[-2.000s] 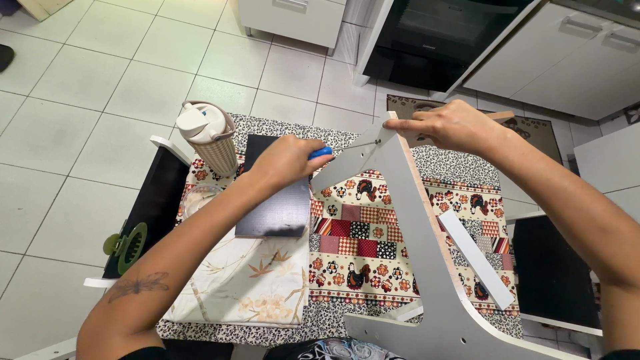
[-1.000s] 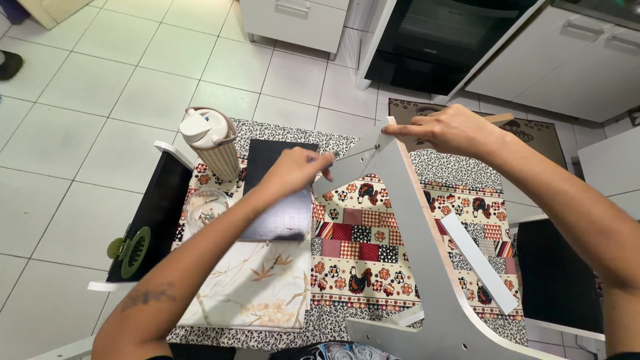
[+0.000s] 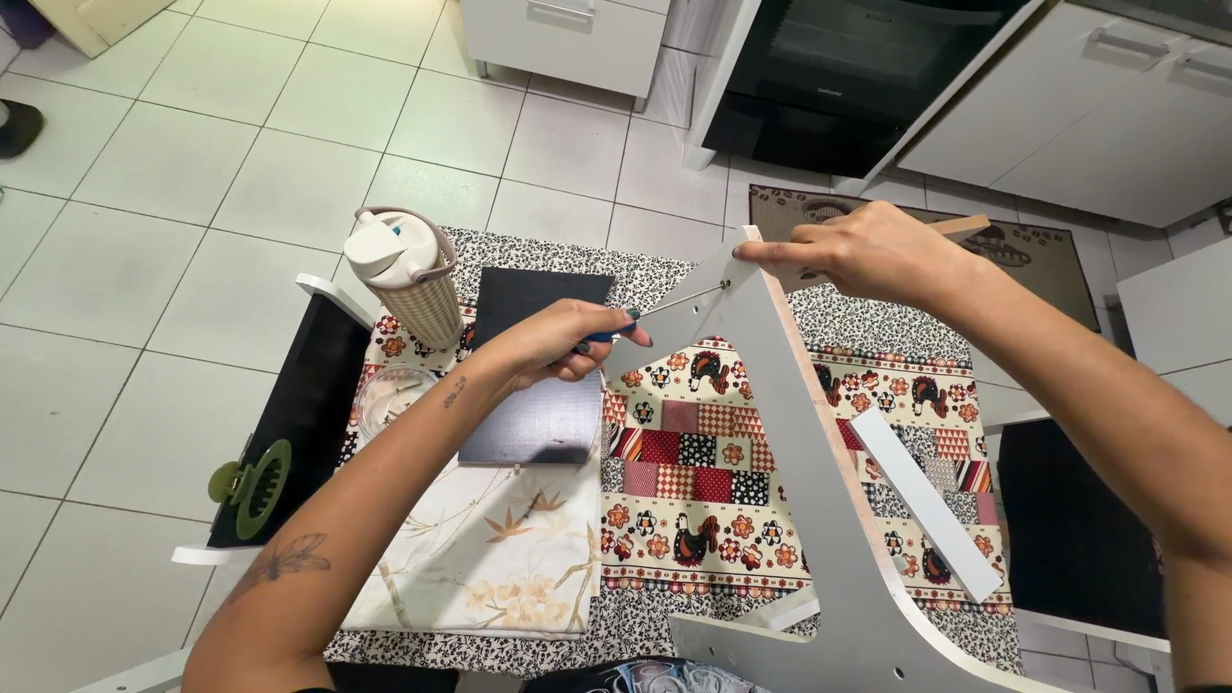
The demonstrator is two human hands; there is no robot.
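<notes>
My left hand point(image 3: 568, 345) is closed around the blue handle of a screwdriver point(image 3: 681, 300). The tool's metal shaft reaches to a screw point(image 3: 726, 285) near the top corner of a white panel with holes point(image 3: 770, 385). My right hand point(image 3: 847, 252) lies against the panel's top edge, its index finger extended along the corner; its other fingers are curled and partly hidden. Under my left wrist a dark board point(image 3: 539, 423) rests on the table. A clear dish of small hardware point(image 3: 395, 395) sits left of my forearm.
A lidded tumbler point(image 3: 409, 279) stands at the table's back left. A white strip point(image 3: 924, 505) lies on the patterned tablecloth point(image 3: 712, 539). A black seat with a green hair claw point(image 3: 262, 491) is at left, another dark seat point(image 3: 1068, 520) at right. Behind are an oven point(image 3: 857, 77) and cabinets.
My left hand has changed its hold on the screwdriver, and the blue handle, hidden one second ago, shows again. My right hand stays at the panel's corner.
</notes>
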